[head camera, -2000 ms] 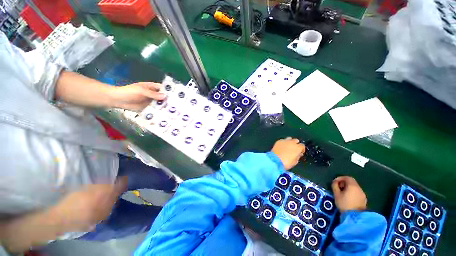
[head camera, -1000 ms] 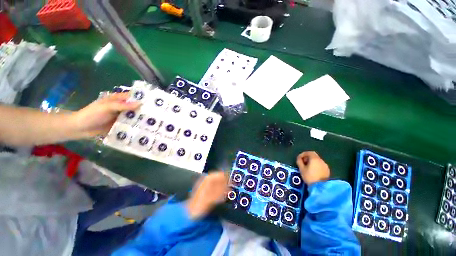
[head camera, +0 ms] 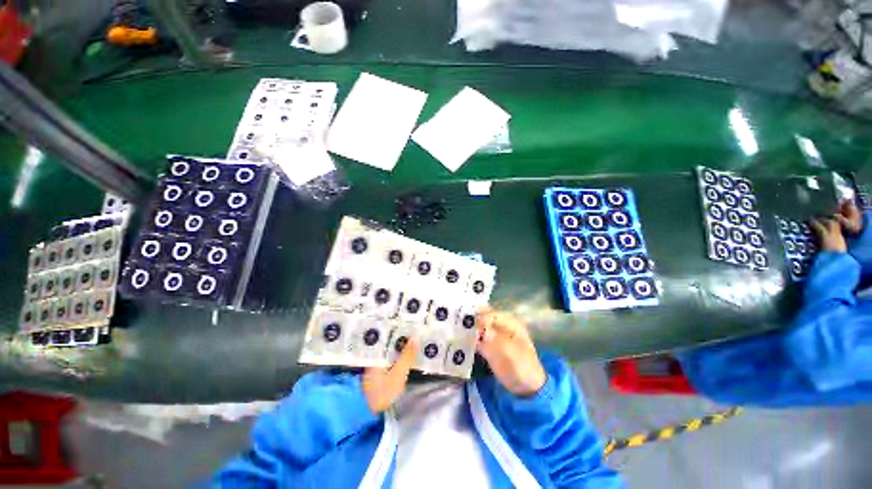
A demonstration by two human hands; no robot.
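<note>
A grey-white tray (head camera: 397, 302) with rows of small dark round centres is tilted in front of me. My left hand (head camera: 386, 384) grips its lower edge, with the thumb on its face. My right hand (head camera: 511, 351) holds its right edge near the lower right corner. A sliver of blue shows behind the tray's upper right edge; what else lies under it is hidden. A pile of small black parts (head camera: 421, 210) lies just beyond the tray. A blue tray (head camera: 600, 246) filled with black squares with white rings lies to the right.
A dark tray stack (head camera: 198, 227) and grey-white trays (head camera: 72, 275) stand left, near a metal upright (head camera: 72, 143). Pale sheets (head camera: 377, 120) and a white cup (head camera: 322, 29) lie beyond. Another tray (head camera: 733, 220) and another person's hands (head camera: 839, 227) are at right.
The grey-white tray has passed from another person's hand into both of mine, over where the blue tray lay. That person is out of view. My view has swung right.
</note>
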